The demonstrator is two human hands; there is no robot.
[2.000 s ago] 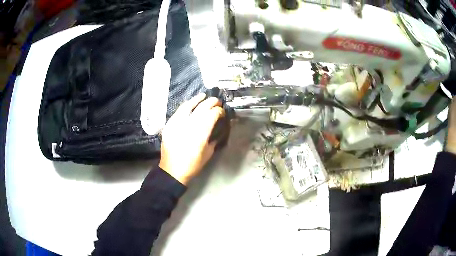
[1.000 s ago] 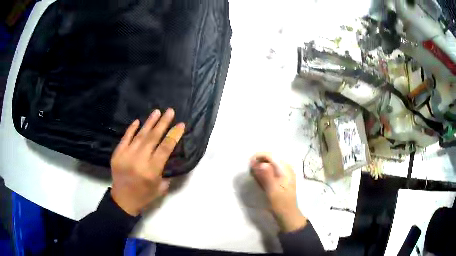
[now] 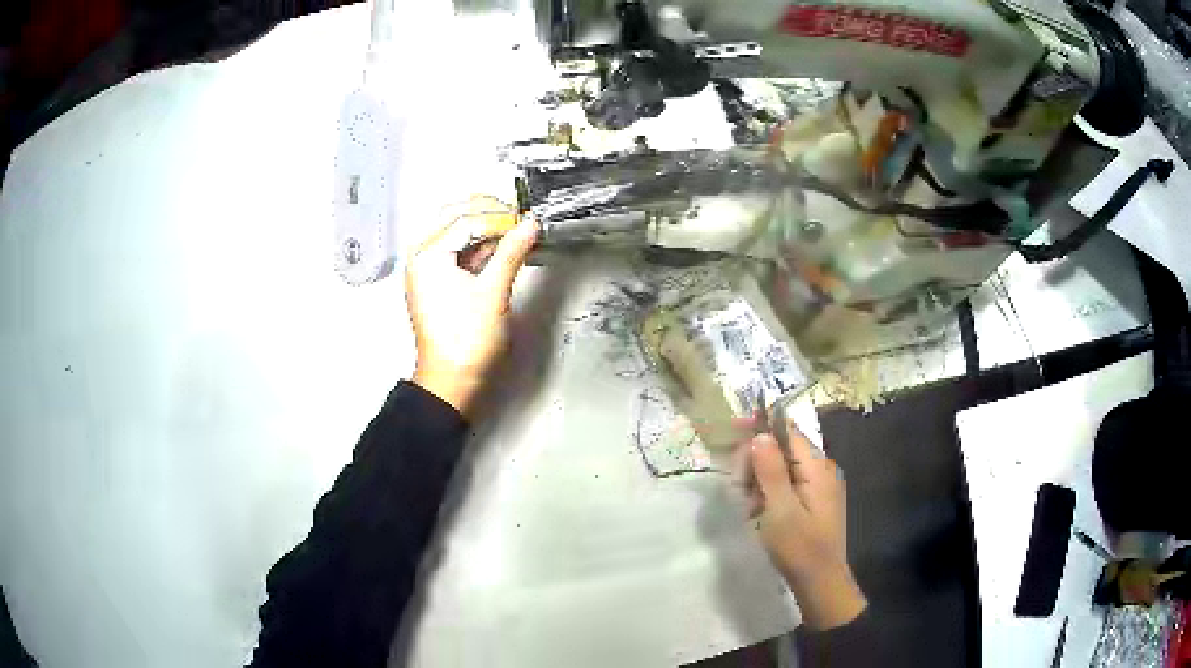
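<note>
The dark metallic cylinder arm (image 3: 653,189) of the sewing machine points left, and no bag is on it. My left hand (image 3: 468,294) is at its tip, thumb and fingers curled close together; whether they pinch something small cannot be told. The presser foot area (image 3: 562,135) is just above the arm tip. My right hand (image 3: 799,509) is at the lower edge of the label packet (image 3: 745,352), closed around small thread snips (image 3: 776,415) whose thin blades point up over the packet; their handles are mostly hidden.
The cream machine head (image 3: 901,33) with its red nameplate spans the top right. The lamp (image 3: 367,189) hangs left of the arm tip. Loose threads (image 3: 640,307) lie beside the packet on the white table (image 3: 196,392). A side table (image 3: 999,457) at right holds a dark flat object (image 3: 1046,549).
The black bag has left the view. My left hand has moved to the arm tip. My right hand is now by the packet with snips visible. The camera view has shifted back toward the machine.
</note>
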